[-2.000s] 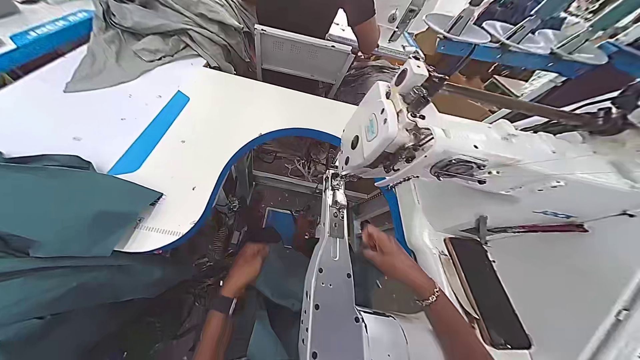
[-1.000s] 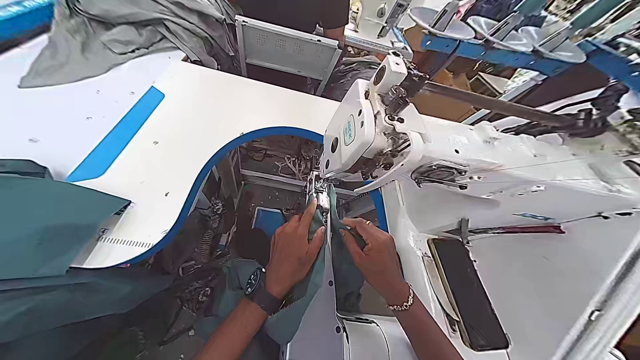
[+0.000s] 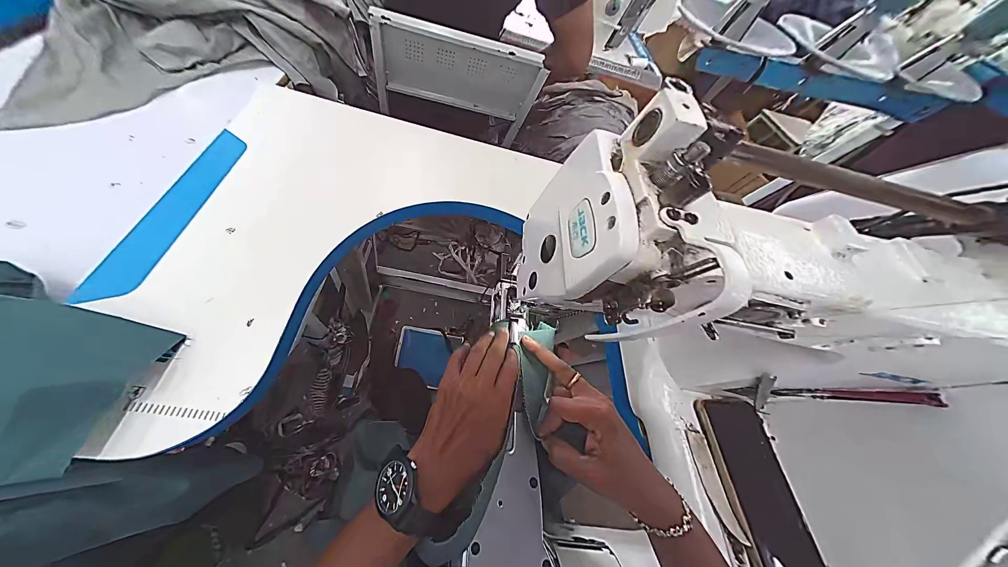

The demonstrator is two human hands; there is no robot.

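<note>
A white Jack sewing machine (image 3: 583, 220) reaches in from the right, its needle area above a narrow metal arm bed (image 3: 516, 504). Green fabric (image 3: 537, 382) lies on that bed, just before the presser foot (image 3: 510, 311). My left hand (image 3: 472, 402), with a black watch at the wrist, presses flat on the fabric, fingertips close to the foot. On the right side of the bed, my right hand (image 3: 587, 425) has its index finger extended on the fabric and its other fingers curled at the cloth edge; whether they pinch it cannot be told.
A white table (image 3: 315, 157) with a blue curved edge stands at left, with green cloth (image 3: 79, 386) and grey cloth (image 3: 197, 47) on it. A dark phone-like object (image 3: 756, 480) lies at lower right. Another person's arm (image 3: 571, 39) shows beyond a metal panel (image 3: 457, 67).
Two seconds ago my hands were apart on either side of the arm bed; they came together over it. Green fabric now lies under them near the presser foot.
</note>
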